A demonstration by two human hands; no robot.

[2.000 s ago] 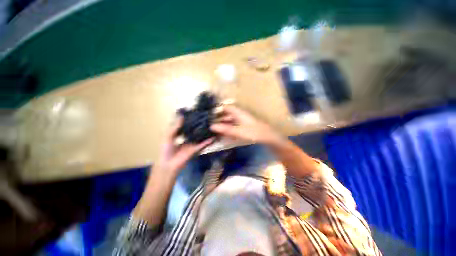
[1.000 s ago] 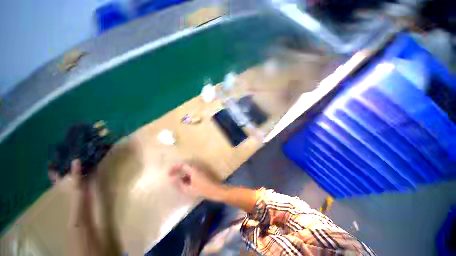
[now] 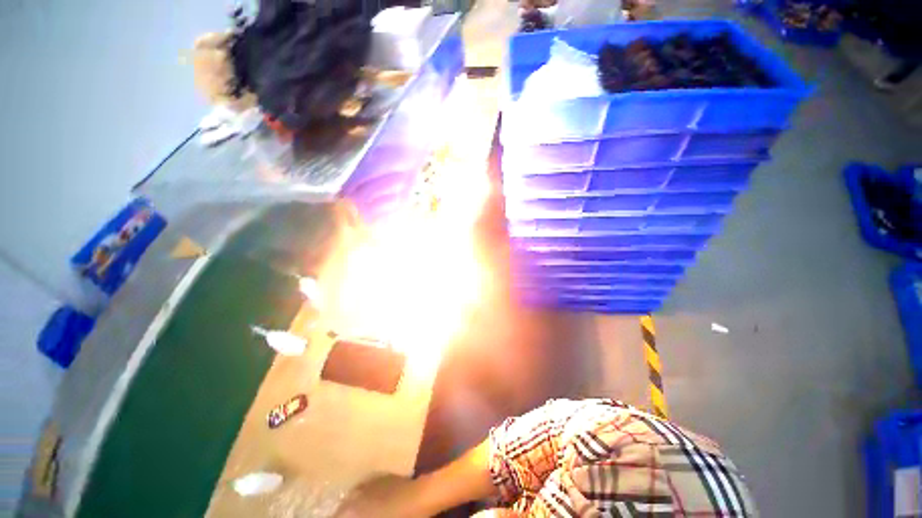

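My right hand is blurred and cut off by the bottom edge, low over the tan bench; its fingers cannot be made out. My left hand is out of the picture, and so is the black spiky piece. A white glue bottle lies on the bench to the left of my right hand. A small dark packet with a label lies beyond it. A dark flat rectangle, likely the smartphone, lies farther along. A white bottle with a thin spout lies near the belt; another white shape shows beyond.
The green conveyor belt runs along the bench's left side. Strong glare covers the bench's far part. Stacked blue crates stand at the right; the top one holds dark parts and a white bag. Black pieces are piled at the far end.
The view has swung right and up towards the crates. My left hand and the black spiky piece have left the picture. My right hand now shows only at the bottom edge.
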